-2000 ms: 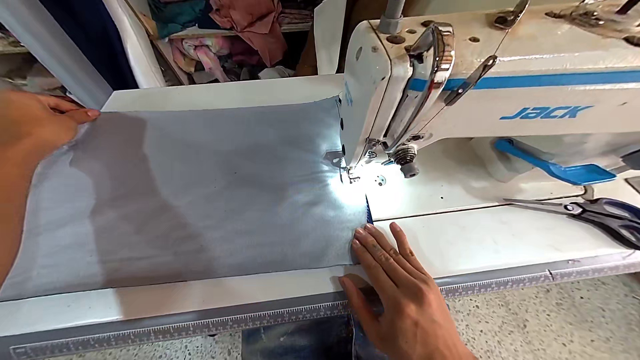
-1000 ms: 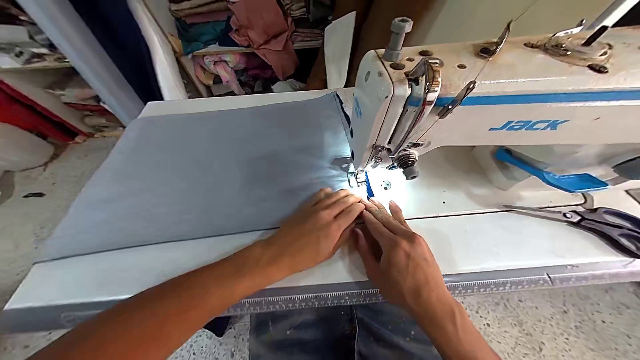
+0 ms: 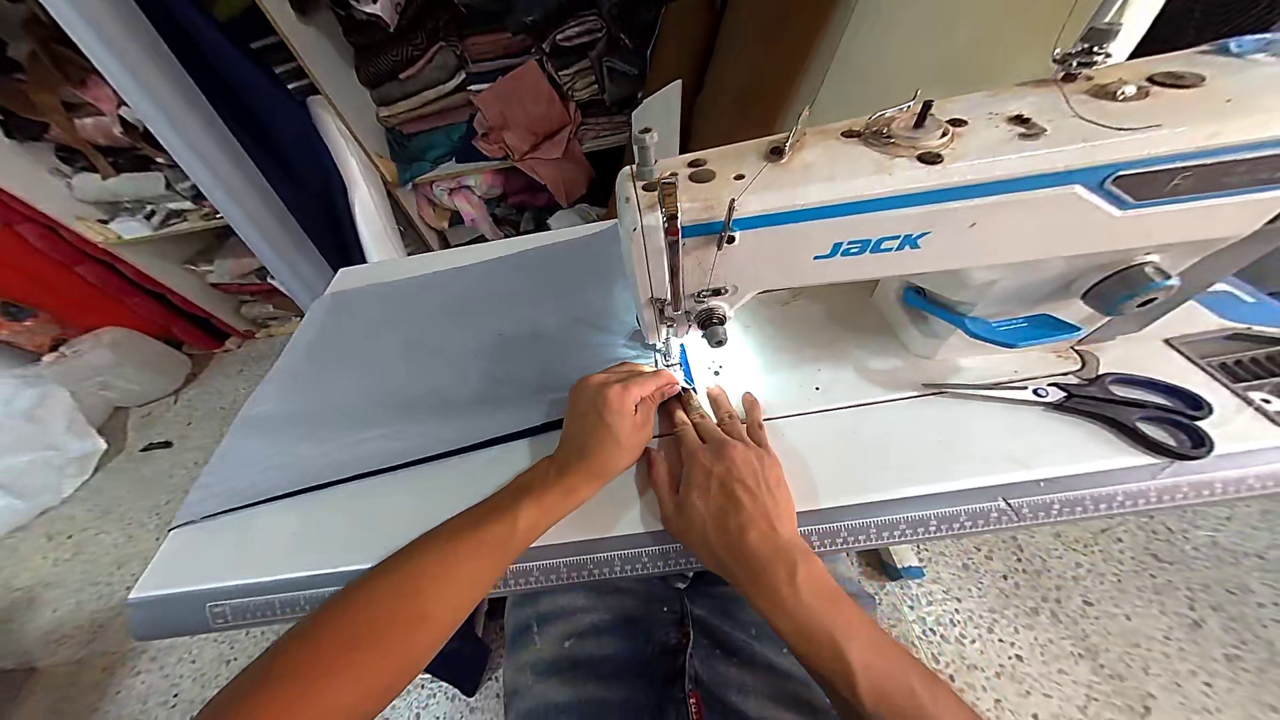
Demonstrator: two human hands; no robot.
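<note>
A grey-blue fabric panel [image 3: 450, 340] lies over the left half of the sewing table, its right edge at the needle area of a white Jack sewing machine [image 3: 780, 225]. A dark strip runs along the near edge, and a small blue piece [image 3: 685, 367] shows beside the presser foot [image 3: 664, 350]. My left hand [image 3: 612, 415] pinches the fabric's near right corner just in front of the foot. Against it, my right hand [image 3: 725, 470] rests palm down with fingertips at that corner, fingers slightly spread. Whatever lies under the fingertips is hidden.
Dark-handled scissors [image 3: 1110, 400] lie on the table at the right. A blue knee-high lever-like part [image 3: 1000, 325] sits under the machine arm. A measuring tape [image 3: 900, 525] lines the table's front edge. Folded cloths [image 3: 430, 85] fill shelves behind; white bags [image 3: 120, 370] stand on the floor at left.
My left hand has come from the fabric's far left edge to the corner near the presser foot. My right hand has moved up to meet it. The view has shifted.
</note>
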